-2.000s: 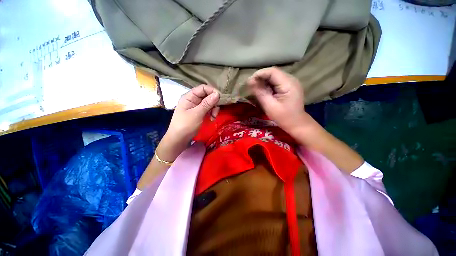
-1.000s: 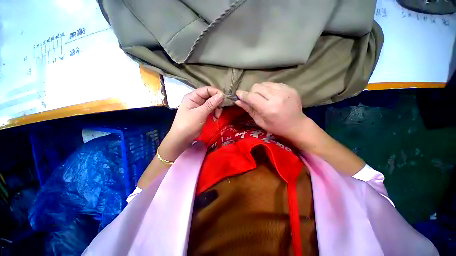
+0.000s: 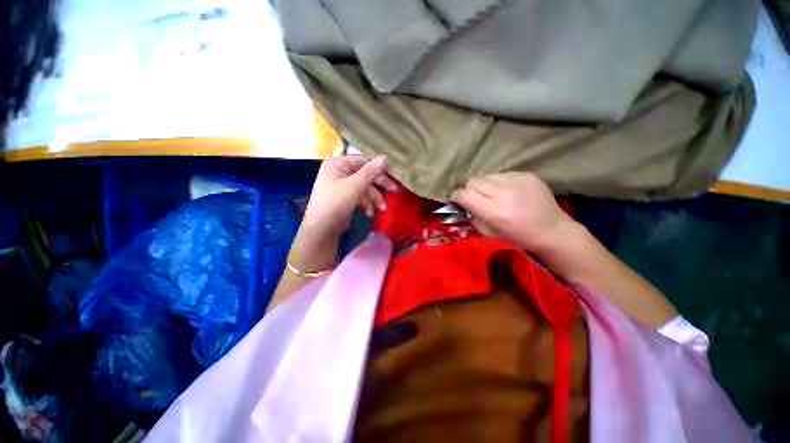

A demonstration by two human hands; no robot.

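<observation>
A khaki garment point(image 3: 589, 151) lies over the table's front edge, its greyish inner cloth folded on top and a raised seam point(image 3: 469, 145) running down to the near edge. My left hand point(image 3: 346, 186) pinches the garment's near edge between thumb and fingers, left of the seam. My right hand point(image 3: 513, 208) is at the same edge just right of the seam, its fingers curled. A small shiny metal piece, perhaps thread snips point(image 3: 450, 209), shows under the right fingertips against the red apron. How the right fingers hold cloth and metal is partly hidden.
The white table point(image 3: 199, 86) has a yellow-brown edge and handwritten marks. Below left are a blue crate point(image 3: 257, 251) and a crumpled blue plastic bag point(image 3: 186, 268). The green floor point(image 3: 719, 277) shows at right. A dark blurred thing point(image 3: 28, 52) is at the upper left.
The view has shifted, so garment and table sit further right. My hands have moved apart from their meeting point at the seam. The shiny metal now shows below the right hand.
</observation>
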